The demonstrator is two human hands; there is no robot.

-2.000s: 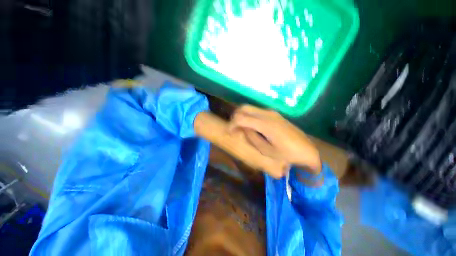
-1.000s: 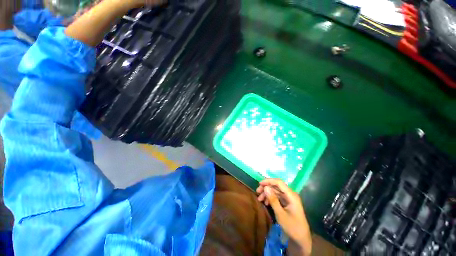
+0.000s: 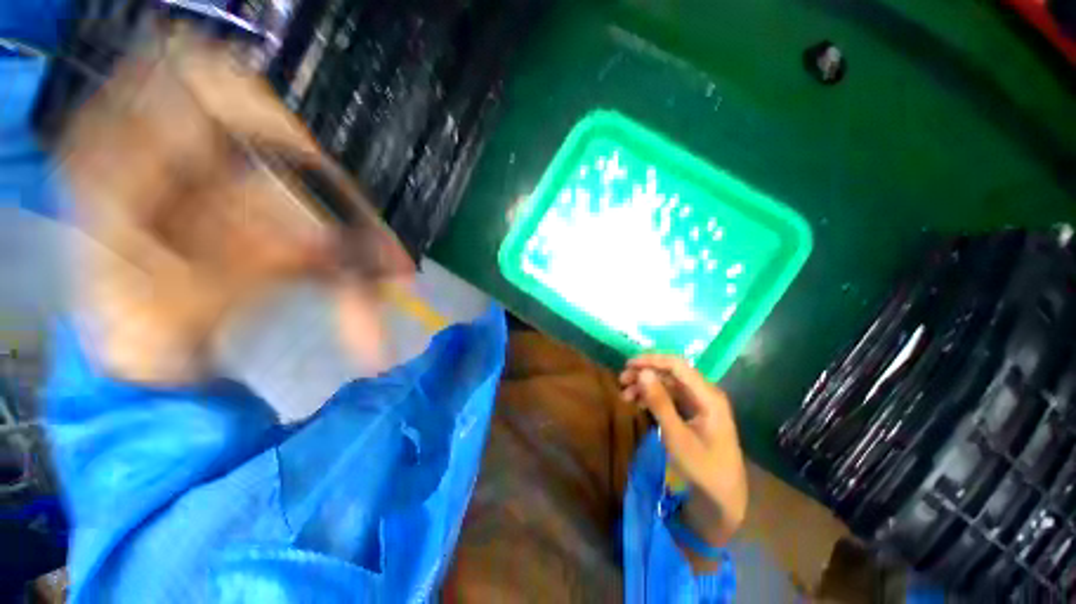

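Note:
A bright green tray (image 3: 773, 289) lies on the dark green bench, its middle glaring white with tiny white parts scattered around. My right hand (image 3: 696, 442) is at the tray's near edge, palm partly up, thumb and fingertips drawn together; whether a tiny part is between them cannot be told. A blue band is on its wrist. My left hand (image 3: 224, 218) is large and heavily blurred at the left, close to the camera, fingers towards the picture's middle. A dark streak shows by its fingers, but what it holds, if anything, cannot be told.
A stack of glossy black trays (image 3: 413, 118) stands left of the green tray, partly behind my left hand. Another black stack (image 3: 944, 401) stands at the right. A small black round unit (image 3: 826, 61) lies on the bench beyond the tray. A red edge shows top right.
My left hand has come down from the top left edge into view, blurred. The tray appears higher in the picture. My right hand stays by its near edge, fingertips still together.

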